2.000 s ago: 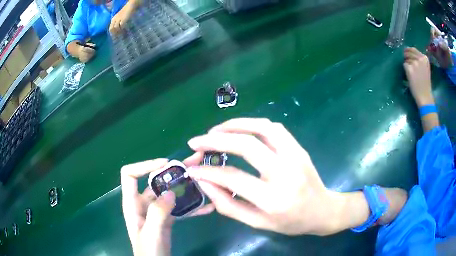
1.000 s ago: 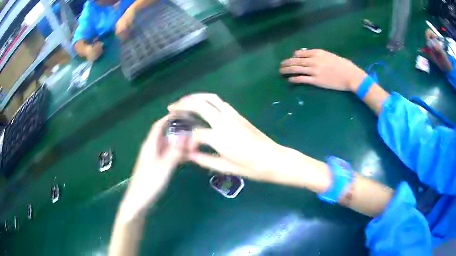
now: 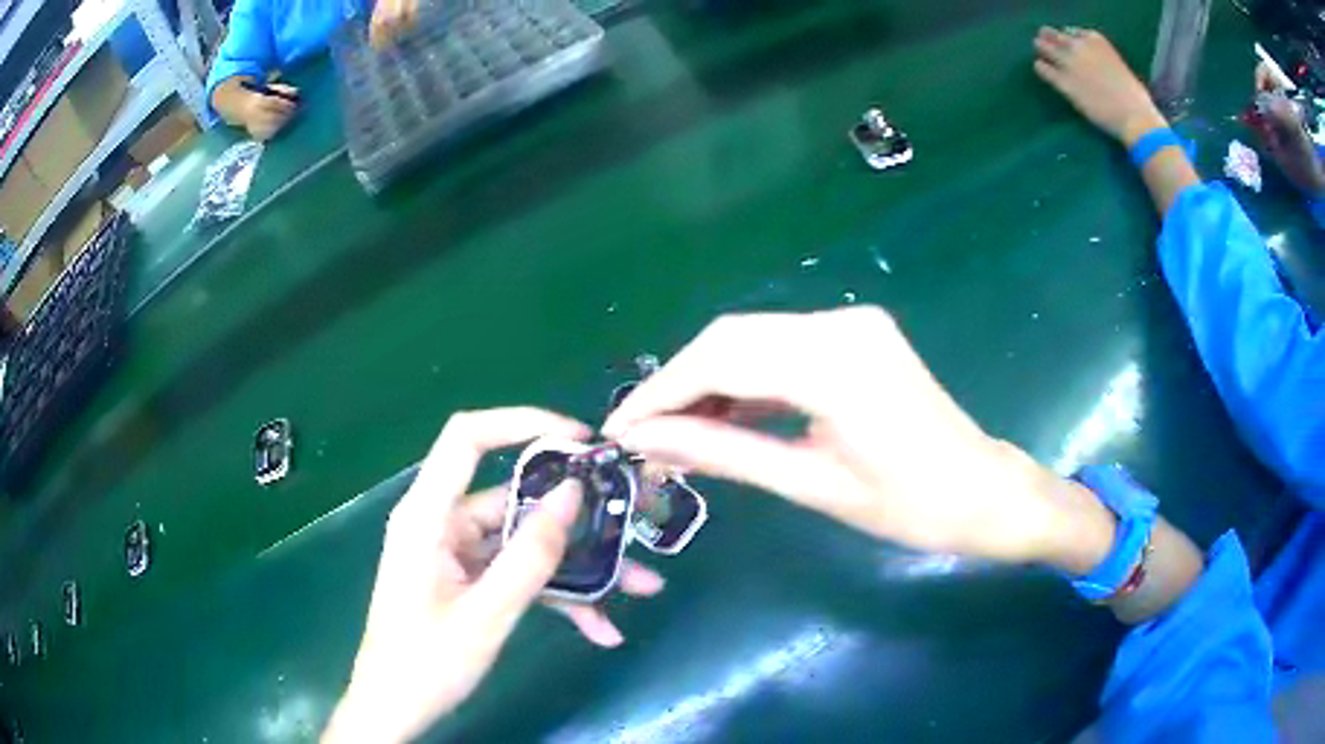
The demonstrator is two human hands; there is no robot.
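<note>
An open smartwatch case (image 3: 593,545) with a pale rim and dark inside is held in my left hand (image 3: 462,567), with the thumb over its inside. My right hand (image 3: 857,443) has its thumb and index fingertips together at the top edge of this case; whether they pinch a small part is too small to tell. A second open case (image 3: 676,519) lies on the green surface just behind and to the right of the held one, partly hidden. Another small unit (image 3: 629,390) shows partly behind my right fingertips.
More open cases lie on the green belt (image 3: 480,320), one at left (image 3: 272,451) and one at the upper right (image 3: 881,140). A clear pocketed tray (image 3: 465,80) is at the far side, a black tray (image 3: 66,342) far left. A neighbour's hand (image 3: 1097,80) and a metal post (image 3: 1180,51) are upper right.
My hands have come nearer and the held case is now clearly visible. The neighbour's hand has moved back to the upper right, and a case now lies to its left.
</note>
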